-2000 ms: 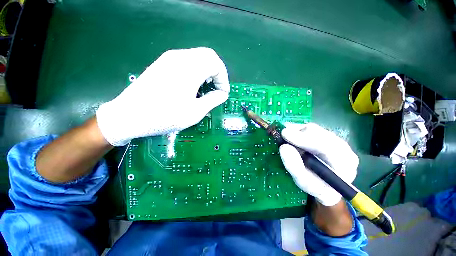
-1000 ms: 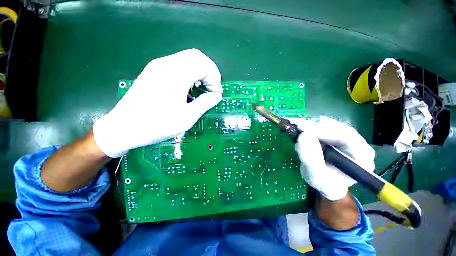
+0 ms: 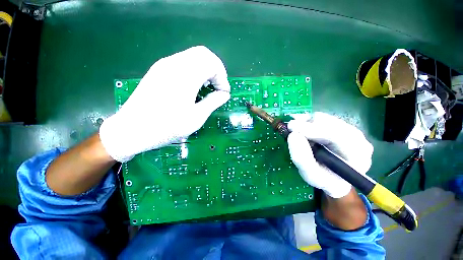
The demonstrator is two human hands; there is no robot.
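Observation:
A large green circuit board (image 3: 218, 177) with many silvery solder dots lies in front of me. My right hand (image 3: 330, 152), in a white glove, holds a soldering iron (image 3: 350, 175) with a black and yellow handle. Its dark tip is at the upper middle of the board, just right of my left fingertips. My left hand (image 3: 170, 101), in a white glove, is over the board's upper left with thumb and forefinger pinched. A thin strand of solder wire shows by the left wrist; at the fingertips it is too fine to make out clearly.
At the right stand a black and yellow striped tube (image 3: 375, 78) and a black tray (image 3: 398, 124) with crumpled white wipes (image 3: 425, 119). Cutters (image 3: 412, 170) lie below the tray. A black bin (image 3: 23, 66) is at the left edge. The green mat (image 3: 228, 35) surrounds the board.
Over the last second the iron and my right hand have moved left, bringing the tip closer to my left fingertips. My left hand has shifted slightly right and stays pinched.

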